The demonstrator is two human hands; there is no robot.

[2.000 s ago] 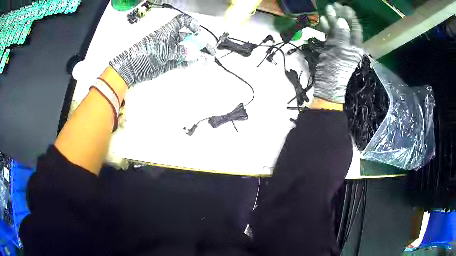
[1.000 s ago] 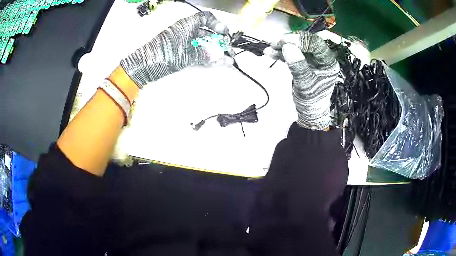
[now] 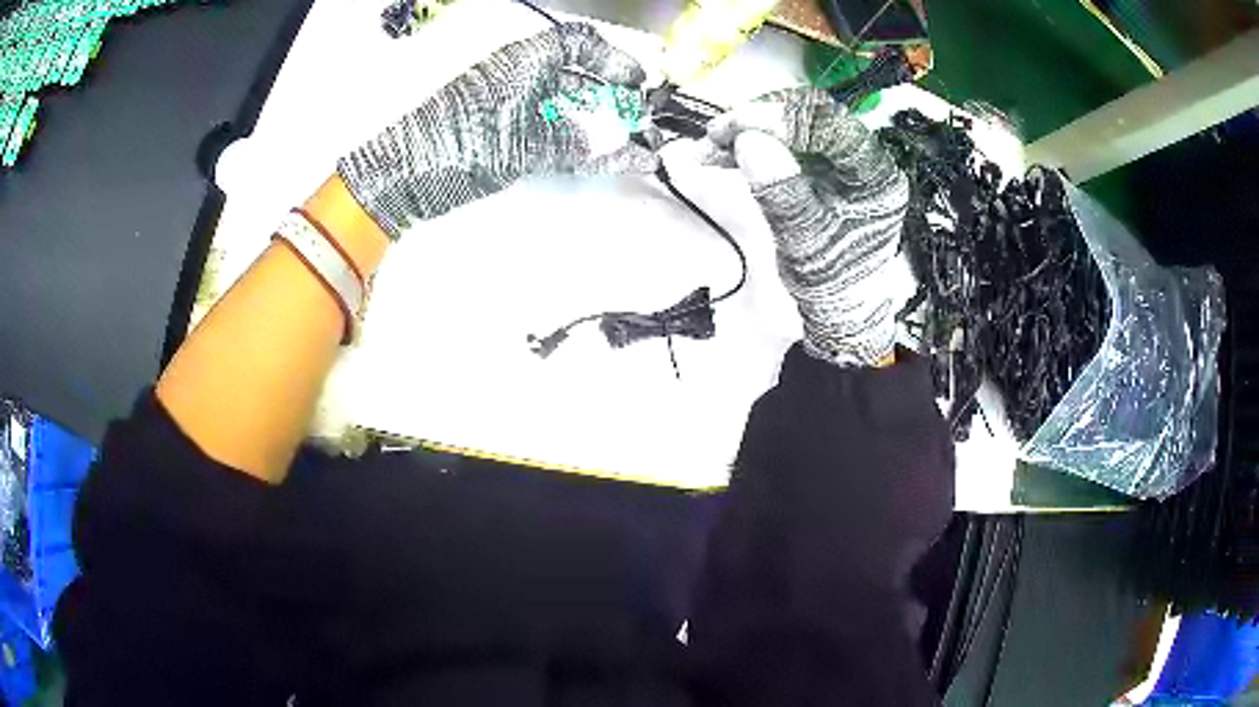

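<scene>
My left hand [image 3: 511, 124], in a grey-white knit glove, holds a small teal circuit board [image 3: 597, 108] at the upper middle. A black cable [image 3: 660, 326] runs from the board's right end down to a tied bundle and a small plug on the white surface. My right hand [image 3: 828, 207], gloved alike, is just right of the board, fingertips together close to my left fingertips. Dark cable shows between the hands; whether the right fingers grip it cannot be told. The yellow tool [image 3: 711, 39] is just above the hands.
A black cable pile [image 3: 1015, 297] spills from a clear plastic bag [image 3: 1153, 373] on the right. Teal boards [image 3: 49, 55] lie on a dark tray [image 3: 118, 207] at left. A pale bar [image 3: 1160, 118] crosses the upper right. Blue bins [image 3: 62, 511] stand at lower left.
My right hand has come from the cable pile at upper right to beside the board. Since the last earlier frame it has moved slightly left, nearer my left hand, which still holds the board.
</scene>
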